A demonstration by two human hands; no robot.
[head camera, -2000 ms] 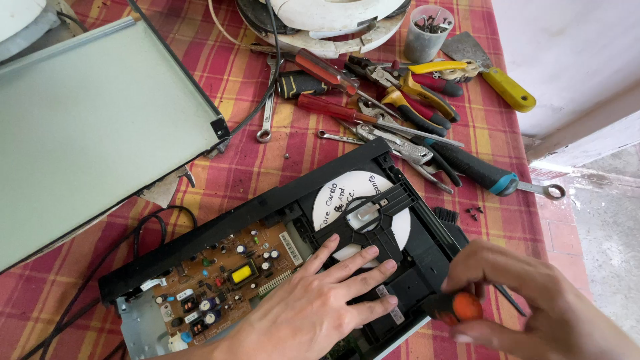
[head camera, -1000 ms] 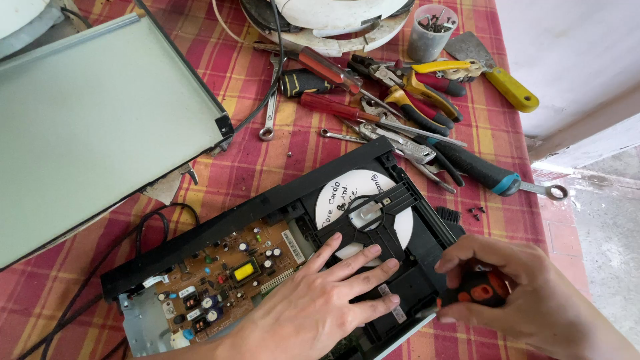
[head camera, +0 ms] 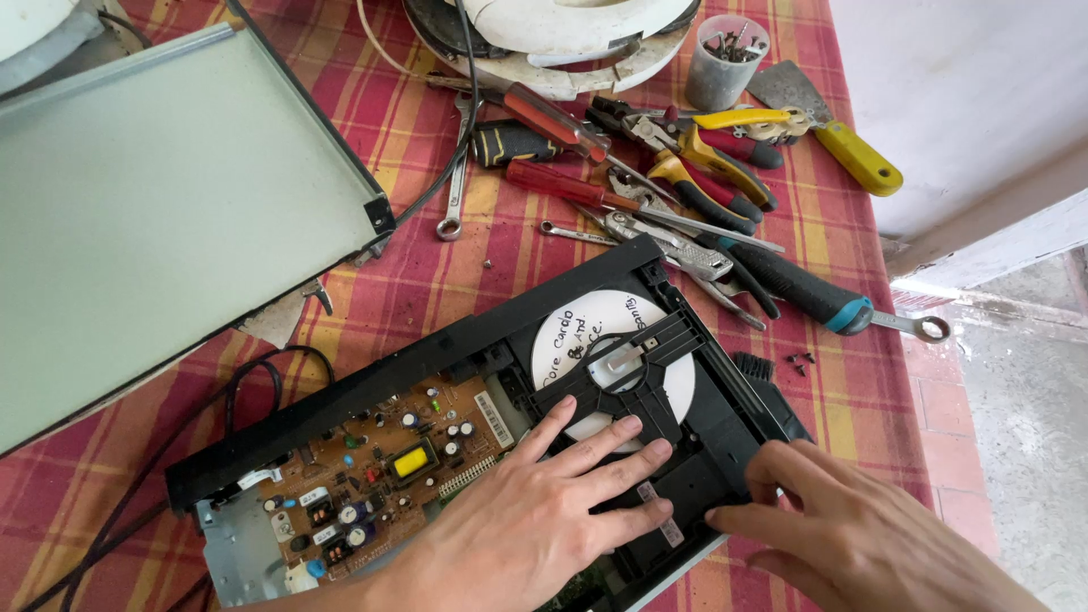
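An opened disc player lies at a slant, its brown circuit board exposed on the left. Inside its right half sits a white disc with handwriting, under a black plastic bridge. My left hand rests palm down across the player, fingers spread, fingertips on the bridge and the black drive housing. At the player's right edge is my right hand, fingers bent, thumb and index fingertips close to the casing. Whether something small is between those fingers is hidden. A black brush lies just beyond the casing.
Screwdrivers, pliers, wrenches and a scraper lie behind the player. A cup of screws stands farther back. Loose screws lie at the right. A framed pale panel and black cables occupy the left.
The orange-and-black handled tool in my right hand in the earlier frames no longer shows there. That hand has changed its grip beside the casing. My left hand stays on the player.
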